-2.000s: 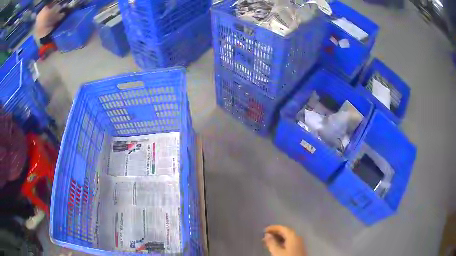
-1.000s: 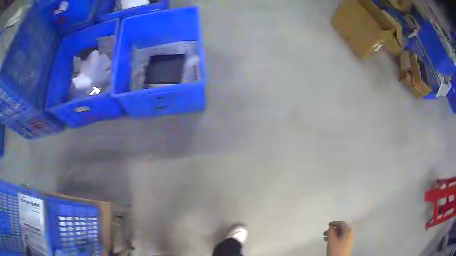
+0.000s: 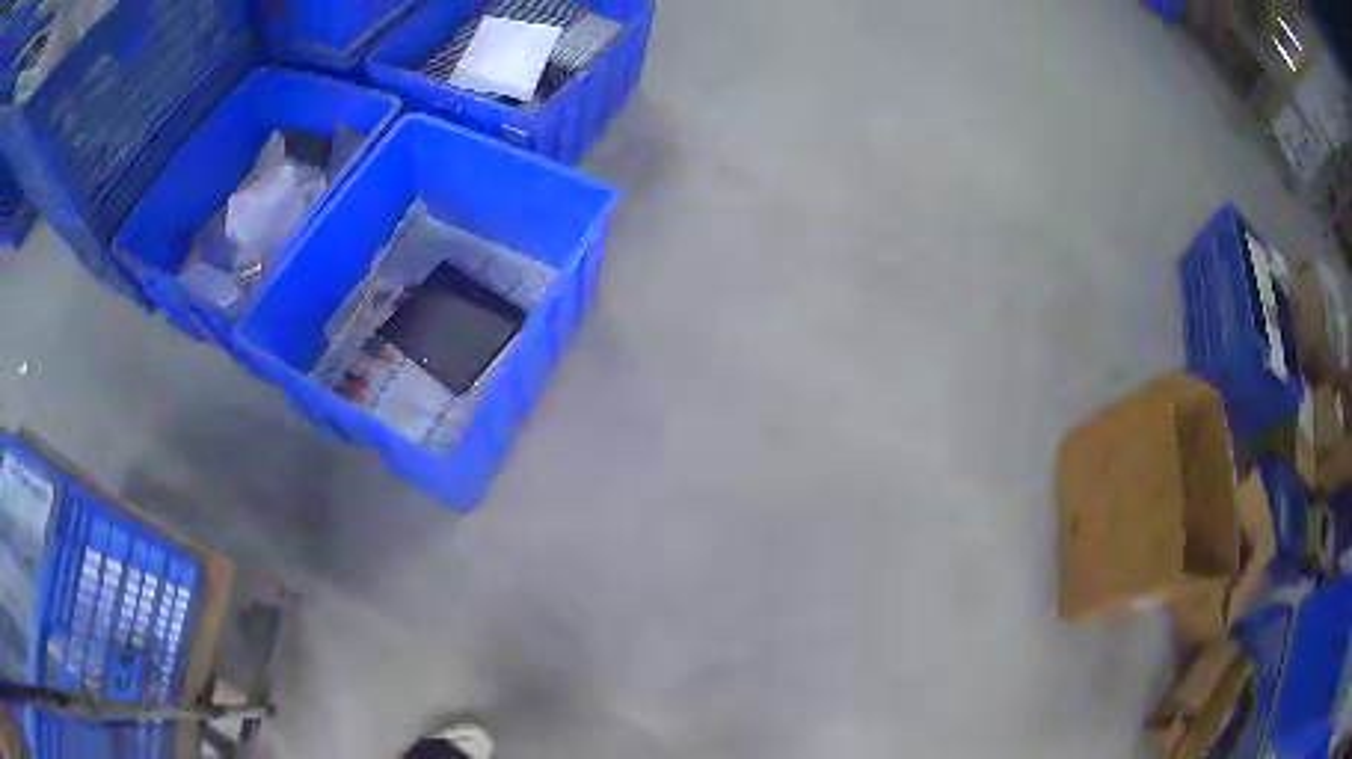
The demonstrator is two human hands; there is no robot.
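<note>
No hand is in the picture. A blue crate (image 3: 541,371) stands on the floor at the upper left; a dark flat block (image 3: 454,325) lies in it on printed paper. A second blue crate (image 3: 178,274) touches its left side and holds crumpled whitish wrapping (image 3: 270,208). At the lower left edge, a blue slotted crate (image 3: 126,593) sits on a brown board (image 3: 217,623), cut off by the frame. A dark rod (image 3: 163,712) crosses in front of it.
A blue crate (image 3: 601,111) with ribbed parts and a white sheet (image 3: 507,57) stands behind. Slotted crates (image 3: 141,119) are at the upper left. An open brown carton (image 3: 1119,504) and more blue crates (image 3: 1238,319) line the right side. A shoe (image 3: 467,740) shows at the bottom.
The view has shifted, and the floor crates sit lower and further in. The hand seen at the bottom right is out of the picture. The red object at the right is also out of view.
</note>
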